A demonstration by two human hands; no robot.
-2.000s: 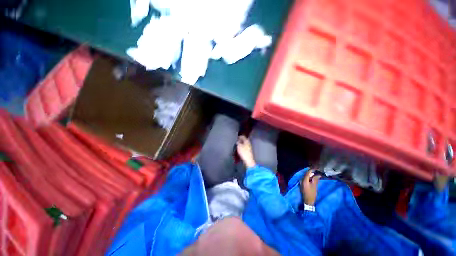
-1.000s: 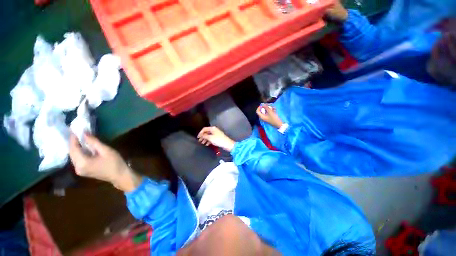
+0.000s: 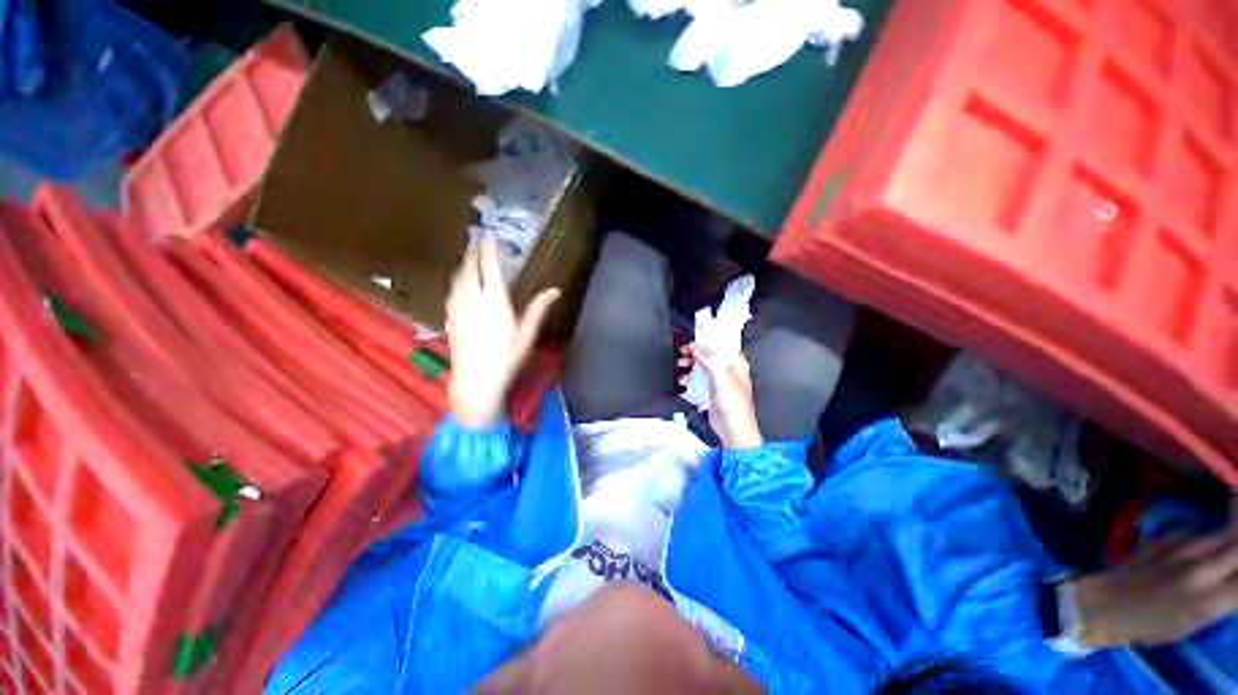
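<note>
My left hand [image 3: 486, 340] is raised with thumb and fingers apart, empty, at the opening of a brown cardboard box [image 3: 367, 190]. White crumpled scraps [image 3: 505, 224] lie in the box just beyond its fingertips. My right hand [image 3: 733, 397] is above my lap, between my knees, and holds a thin white wipe [image 3: 729, 319] that sticks up from the fingers. Whether a small part is inside the wipe cannot be told. Loose white wipes [image 3: 516, 41] lie on the green bench [image 3: 665, 129] in front.
Stacked orange-red trays [image 3: 876, 170] overhang the bench edge at the right. More trays [image 3: 177, 367] with green tags lean at the left. A clear bag [image 3: 1011, 421] is under the bench at the right. A neighbour's blurred hand [image 3: 1154, 591] is at the lower right.
My left hand has moved from the wipes pile on the bench to the box and is now empty. My right hand now holds a wipe. The view has turned left.
</note>
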